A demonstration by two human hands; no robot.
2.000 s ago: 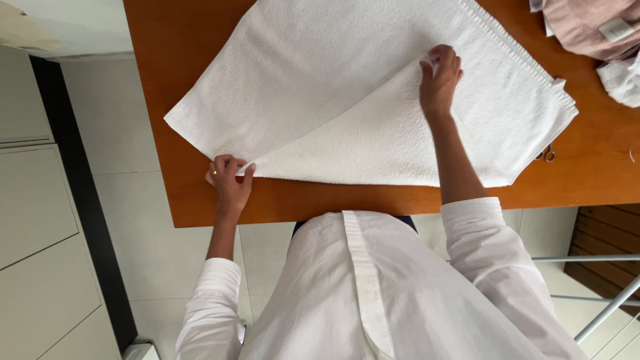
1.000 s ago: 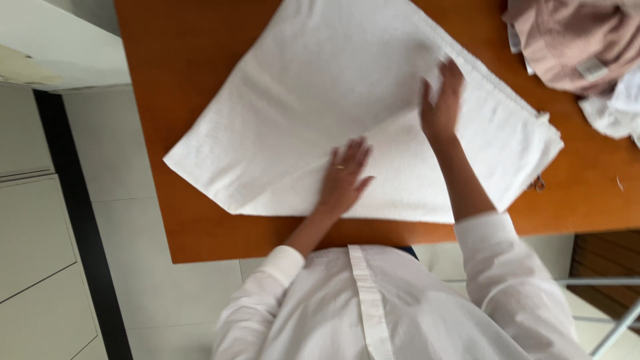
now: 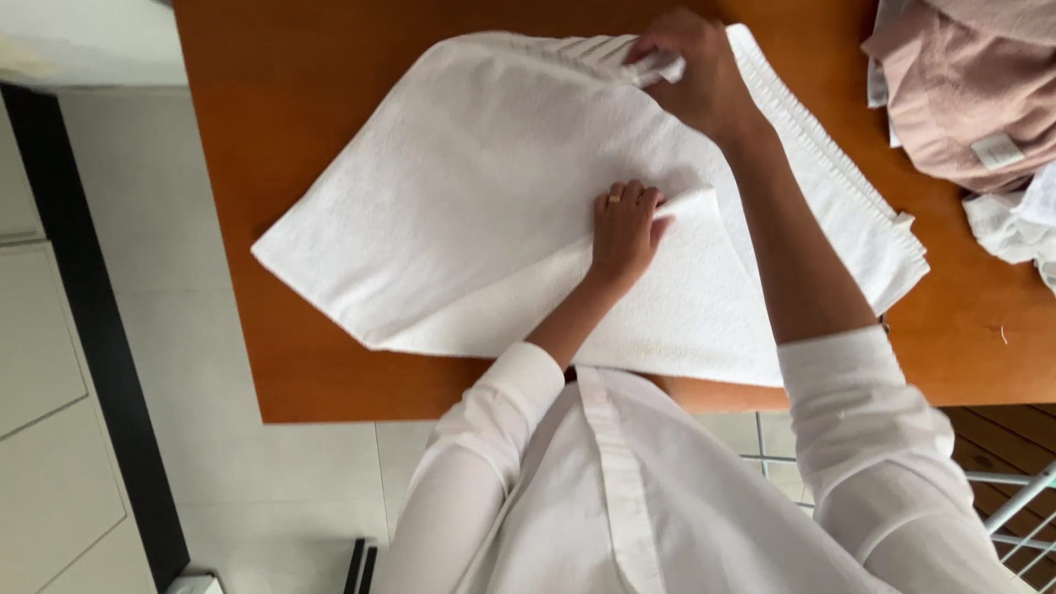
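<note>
A white towel [image 3: 495, 157] lies partly folded on the wooden table, its fringed or ribbed edge running down the right side. With a ring on one finger, my left hand [image 3: 629, 227] pinches the tip of a folded layer near the towel's middle. My right hand [image 3: 689, 74], somewhat blurred, grips the bunched far edge at the top, and the cloth there looks raised. A layer of the towel stretches between the two hands and to the left, ending in a corner near the table's left edge.
The brown wooden table [image 3: 330, 388] has its left and near edges in view. At the right lie a pink cloth [image 3: 965, 99] with a tag and a white cloth [image 3: 1002, 227]. A white wire rack [image 3: 1019, 503] stands below the table at the lower right.
My left hand has moved from the near left edge to the towel's middle. My right hand has gone farther away and now holds the far edge, with the cloth bunched there.
</note>
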